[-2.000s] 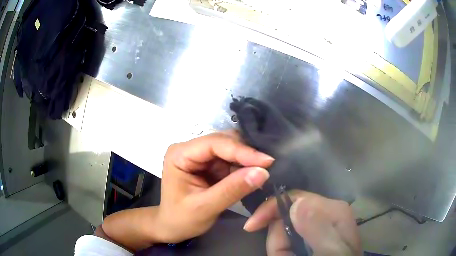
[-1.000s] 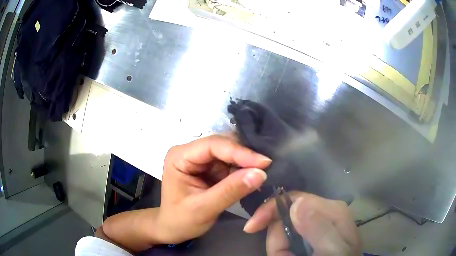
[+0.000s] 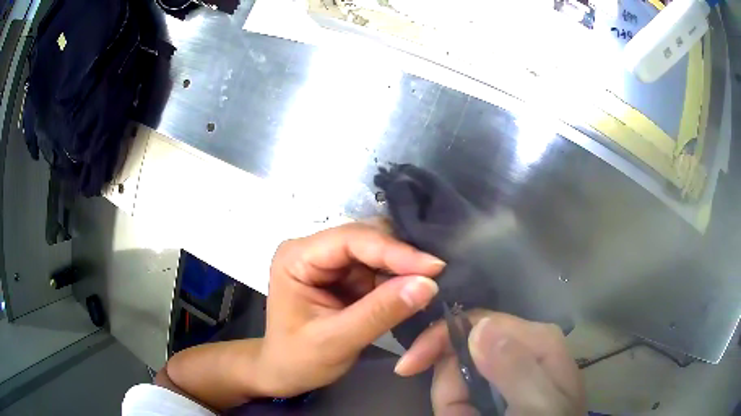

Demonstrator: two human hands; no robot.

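Observation:
A dark cloth panel [image 3: 443, 213] with a frayed end hangs over the metal table behind my hands; its right side is blurred. My left hand [image 3: 357, 296] has thumb and forefinger pinched together at the panel's near side; what lies between the fingertips is too small to name. My right hand [image 3: 508, 361], partly blurred and cut off by the bottom edge, holds dark slim snips [image 3: 466, 357]. Their tips point up, just right of and below my left thumb. Whether the blades touch the cloth cannot be told.
A pile of dark panels [image 3: 89, 89] with a small yellow sticker lies at the left of the shiny metal table [image 3: 236, 106]. A white sheet with yellow tape [image 3: 642, 130] and a white housing [image 3: 670, 42] are at the upper right. A dark bent rod or cable [image 3: 634, 348] is at the lower right.
Both hands stay nearly in place. The snips' blades look closer together than before. The panel has barely moved.

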